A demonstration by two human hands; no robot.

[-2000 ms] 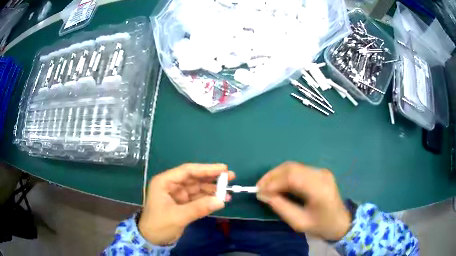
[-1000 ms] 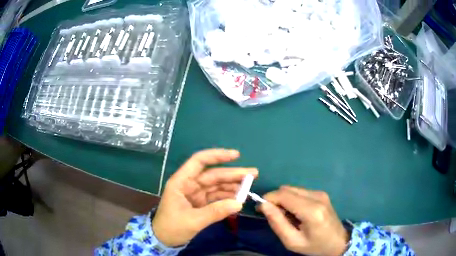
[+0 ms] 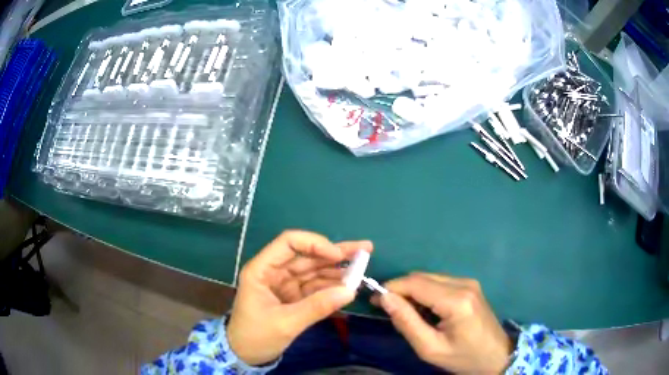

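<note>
My left hand (image 3: 297,296) holds a white plastic head (image 3: 356,269) between thumb and fingers, seen nearly edge-on, near the bench's front edge. A slender metal shaft (image 3: 373,284) projects from the head towards my right hand. My right hand (image 3: 449,315) pinches the shaft's other end between thumb and forefinger. That end is hidden by the fingers, so I cannot tell whether a sleeve is on it. The head and shaft appear to be joined or touching.
A clear blister tray (image 3: 139,157) with assemblies in its upper row lies left. A clear bag (image 3: 352,135) of white heads lies at the back. Loose shafts (image 3: 499,150) lie beside a parts box (image 3: 579,157) of shafts. A lidded clear box (image 3: 634,157) is far right. Blue trays (image 3: 22,95) are far left.
The camera view has shifted, so the bench items sit further right than two seconds ago. The head and shaft have tilted from level to slanting. My left fingers have curled in since one second ago.
</note>
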